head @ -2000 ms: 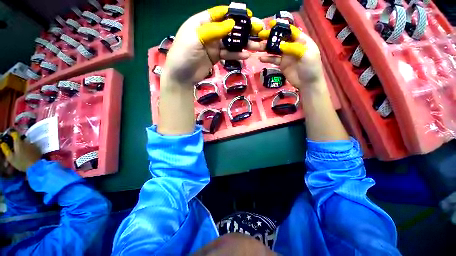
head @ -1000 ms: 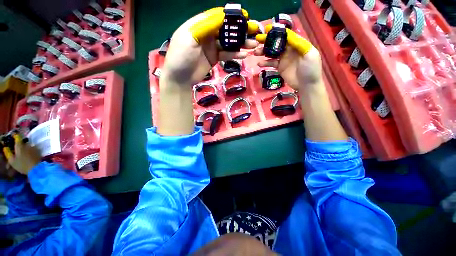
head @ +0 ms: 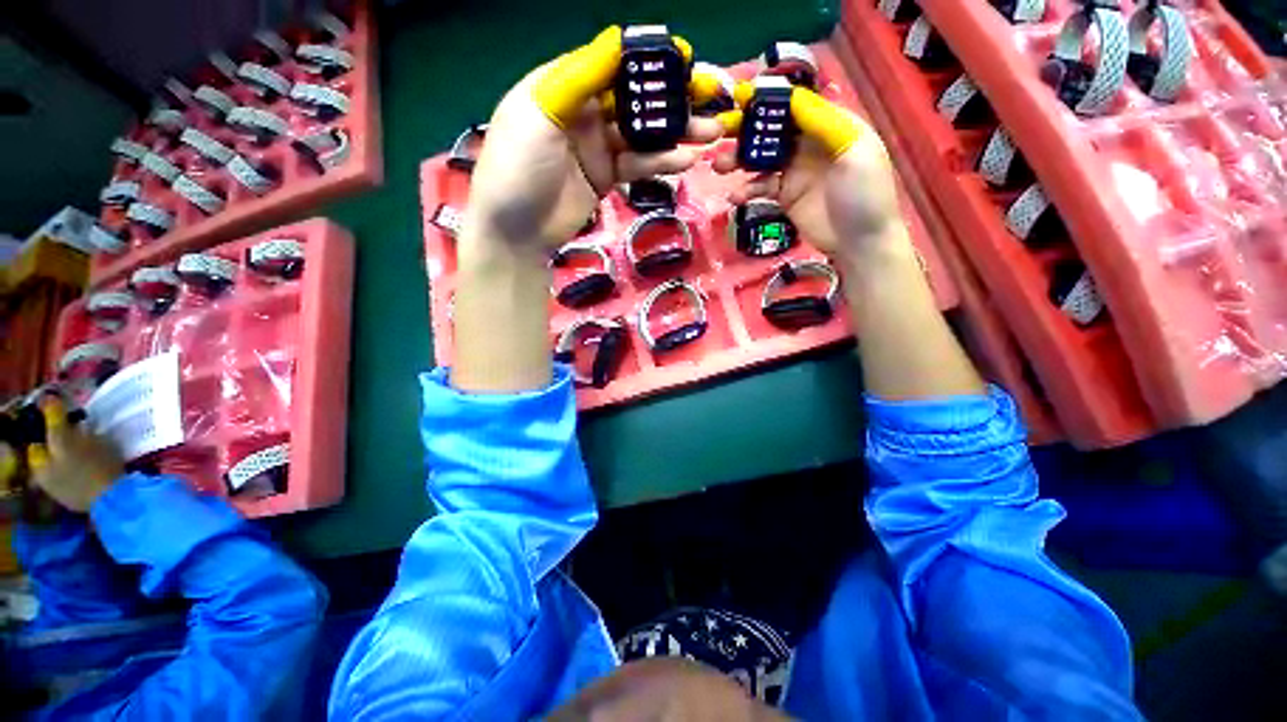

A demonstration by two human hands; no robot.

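Observation:
My left hand (head: 544, 162), with yellow finger cots, holds a black smartwatch (head: 652, 96) upright, its screen lit with a white icon and text list. My right hand (head: 836, 181), also in yellow cots, holds a second smartwatch (head: 766, 127) beside it; its screen shows a similar list. Both are held above the far part of a pink foam tray (head: 663, 381). Looped watches sit in the tray's pockets; one watch (head: 764, 234) shows a green display.
Pink trays with looped watches lie at the upper left and lower left (head: 328, 374). Stacked pink trays (head: 1160, 370) with watches and clear film stand at the right. At the left, another person's hand (head: 78, 463) is beside a white paper slip (head: 139, 409). The bench (head: 678, 451) is dark green.
The right-hand watch has changed from another display to a white list and is held slightly lower. The left-hand watch still shows a list. My view has shifted slightly.

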